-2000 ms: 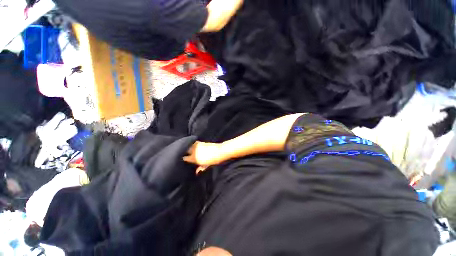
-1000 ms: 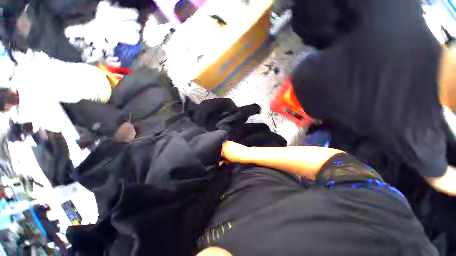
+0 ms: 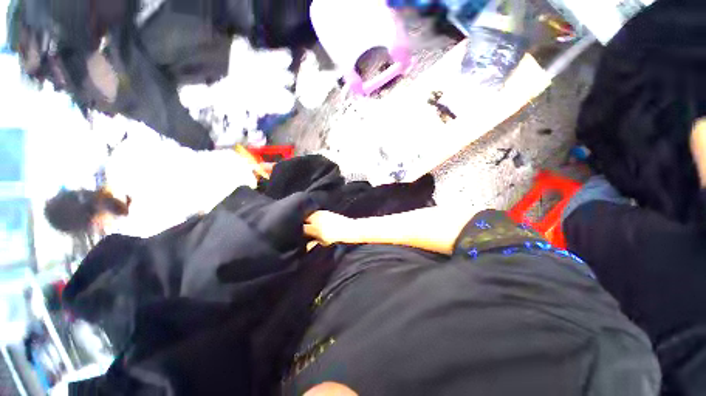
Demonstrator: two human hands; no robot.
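A large bundle of black garments (image 3: 201, 286) fills the left and lower middle of the view, against the front of my black clothes. My right hand (image 3: 321, 230) comes in from the right, below a sleeve with a blue pattern. Its fingers are closed on the top edge of the bundle, partly hidden by the cloth folds. My left hand is not seen. A small patch of skin shows at the bottom edge; I cannot tell what it is.
A carton (image 3: 495, 116) stands ahead. A red stool (image 3: 546, 203) is at the right, beside a person in black (image 3: 650, 263). A pink-rimmed white object (image 3: 379, 77) is at the top. Blurred white shapes fill the left.
The view has turned: the carton and red stool have shifted right, and the other person has moved towards the right edge. My right hand still holds the bundle.
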